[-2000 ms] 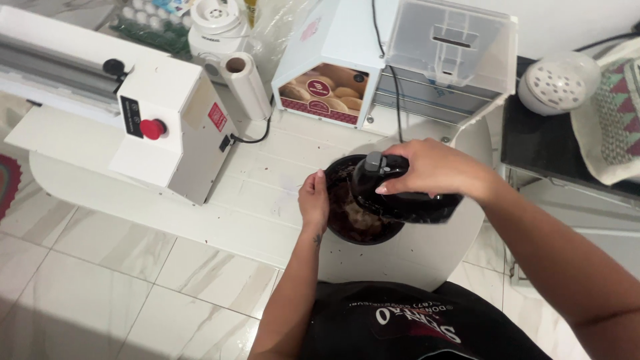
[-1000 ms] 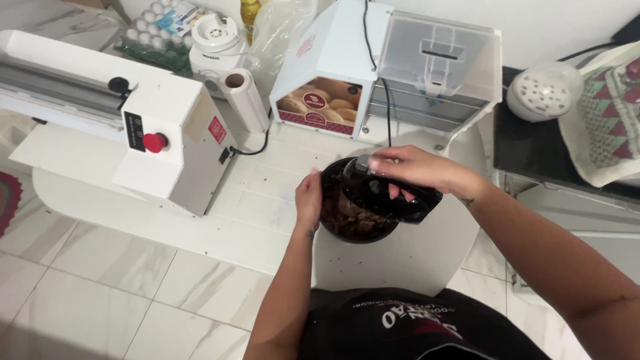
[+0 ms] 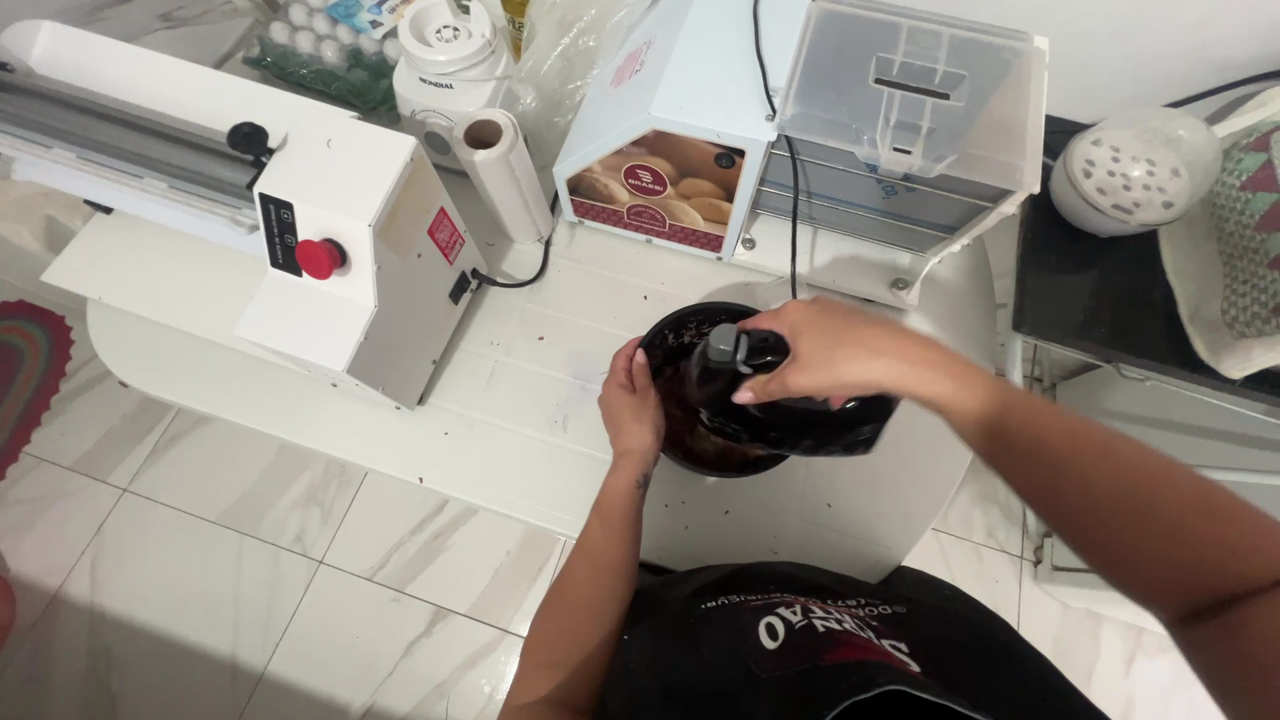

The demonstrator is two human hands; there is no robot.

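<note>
A black hand mixer (image 3: 800, 415) is gripped from above by my right hand (image 3: 820, 350), its body covering much of a dark round bowl (image 3: 680, 322). My left hand (image 3: 632, 405) holds the bowl's left rim, thumb on the edge. Inside the bowl a brown mixture shows in part, with dark bits stuck to the upper inner wall. The mixer hides its own beaters. A black cord (image 3: 793, 220) runs from near the mixer up past the white bread machine.
A white dough sheeter (image 3: 340, 200) with a red button stands left on the white table (image 3: 500, 430). Behind are a paper roll (image 3: 505, 180), a blender base (image 3: 445, 80), eggs (image 3: 310, 30) and a light-blue machine (image 3: 680, 90). Dark crumbs dot the table. A perforated-lidded container (image 3: 1130, 175) stands right.
My right hand has shifted the mixer about over the bowl, and its tilt has varied. My left hand has stayed at the bowl's left rim.
</note>
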